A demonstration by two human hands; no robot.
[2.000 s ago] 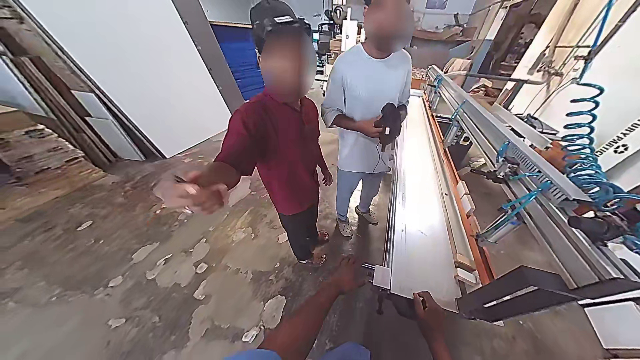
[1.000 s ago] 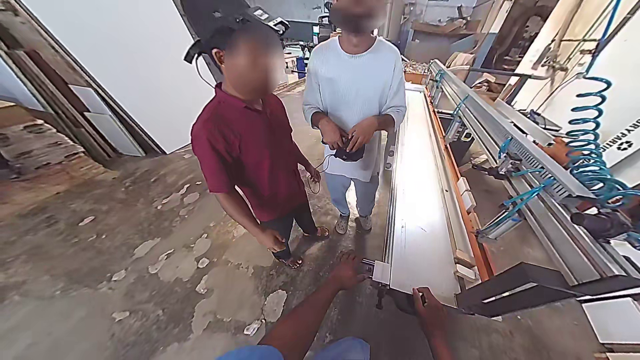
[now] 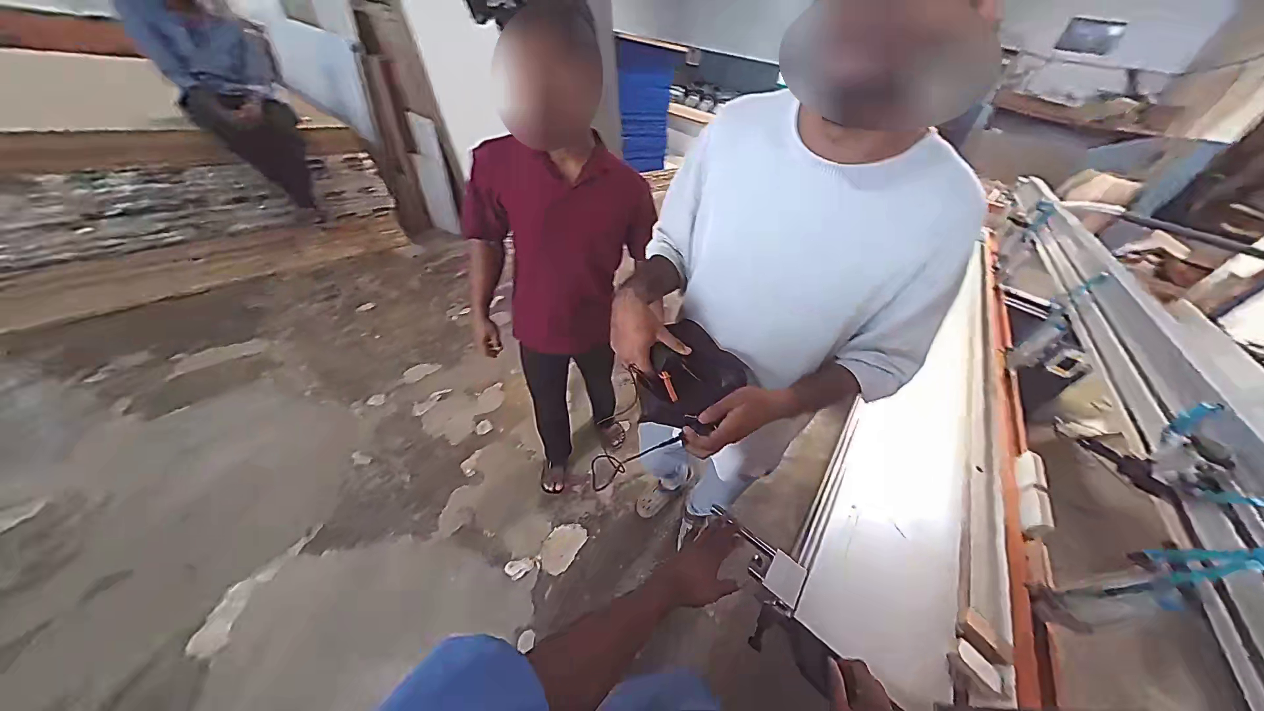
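Note:
My left hand [image 3: 703, 568] reaches out at the lower middle, fingers spread, beside the metal end fitting [image 3: 785, 578] of a long bench; whether it touches the fitting is unclear. Low in the view, my right hand [image 3: 861, 684] is cut off by the bottom edge, at the near end of the white panel [image 3: 884, 494]; its grip is hidden. A person in a pale long-sleeved top [image 3: 810, 237] stands across from me, holding a black cloth item [image 3: 691, 380] with a thin cable [image 3: 617, 469].
Another person in a dark red shirt [image 3: 568, 242] stands beside that one. A third is at the upper left near stacked sheets [image 3: 197, 212]. Metal rails [image 3: 1136, 365] with blue air hoses run along the right. An orange beam [image 3: 1009, 444] borders the bench. The concrete floor [image 3: 296, 513] is patchy.
The view has shifted and turned left. The person in the pale top now stands closer, and the one in dark red has an arm lowered that was stretched out two seconds ago.

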